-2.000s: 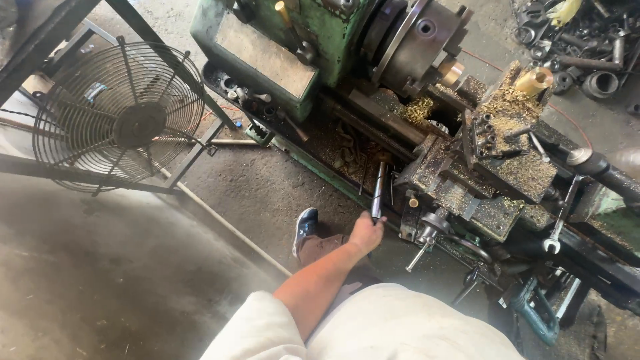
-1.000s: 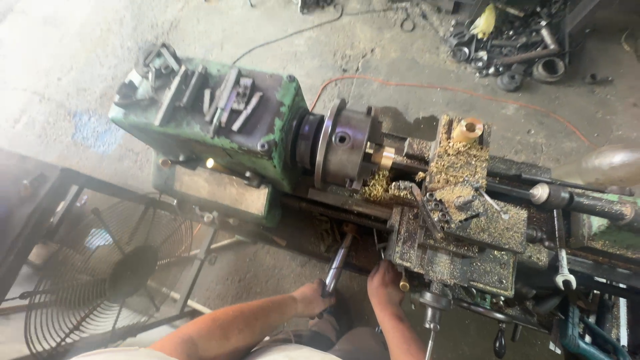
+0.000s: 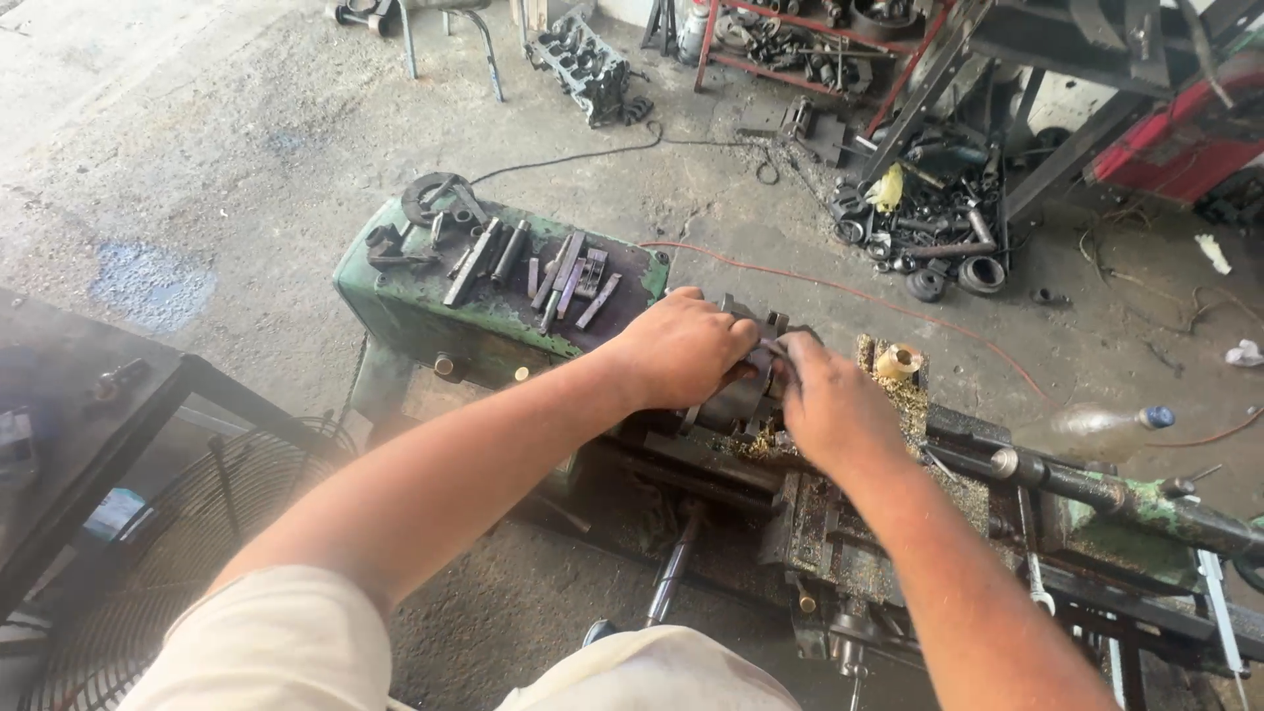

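Both of my hands are at the chuck of a green metal lathe. My left hand lies over the chuck's headstock side, its fingers curled; what they hold is hidden. My right hand is at the chuck's other side, its fingertips near a small dark part between the hands; its grip is unclear. Brass chips lie under the chuck. A brass bushing stands on the chip-covered tool post area to the right. A shiny metal bar slants down below the lathe bed.
Tool bits and metal bars rest on the headstock. A wire fan guard and a dark metal table stand at left. A wrench hangs at right near a plastic bottle. Metal parts are heaped on the floor behind.
Both hands have moved up from below the lathe bed to the chuck. The left hand has let go of the shiny bar. The view has shifted.
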